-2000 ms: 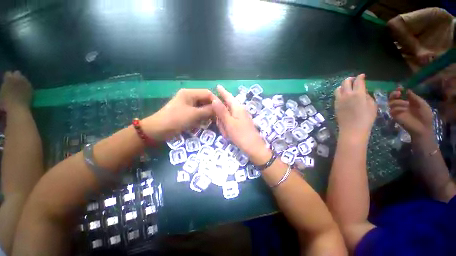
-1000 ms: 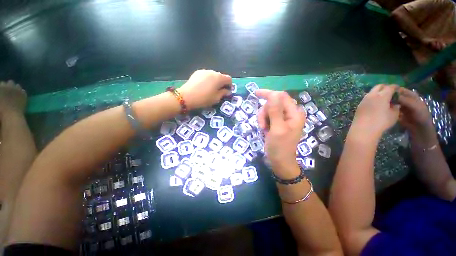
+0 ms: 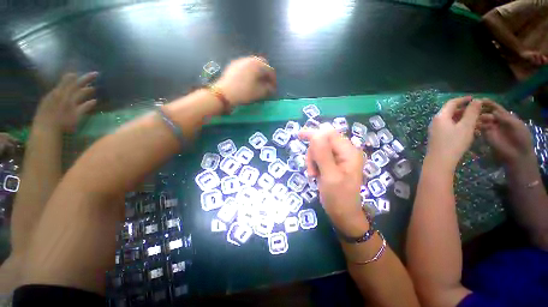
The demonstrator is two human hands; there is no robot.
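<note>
Many pale rounded-square plastic housings (image 3: 247, 175) lie in a loose pile on the green bench. My left hand (image 3: 249, 81), blurred, is over the dark belt beyond the green edge strip, fingers curled; whether it holds anything cannot be told. One housing (image 3: 210, 68) lies on the belt just left of it. My right hand (image 3: 336, 165) is over the right part of the pile, fingers bent towards the housings; whether it grips one is unclear. A clear tray (image 3: 150, 247) with dark parts and silvery-white squares lies below my left forearm, which partly hides the tray area.
A neighbour's hand (image 3: 67, 103) reaches to the green edge at left. Another worker's two hands (image 3: 459, 129) meet at right, above a clear pocketed tray (image 3: 474, 189). Another person's arm (image 3: 511, 39) is at the far upper right. The shiny belt (image 3: 384, 54) runs beyond the strip.
My left hand has moved from the pile, across the green strip, onto the belt. My right hand has parted from it and moved right. The left neighbour's hand has reached forward.
</note>
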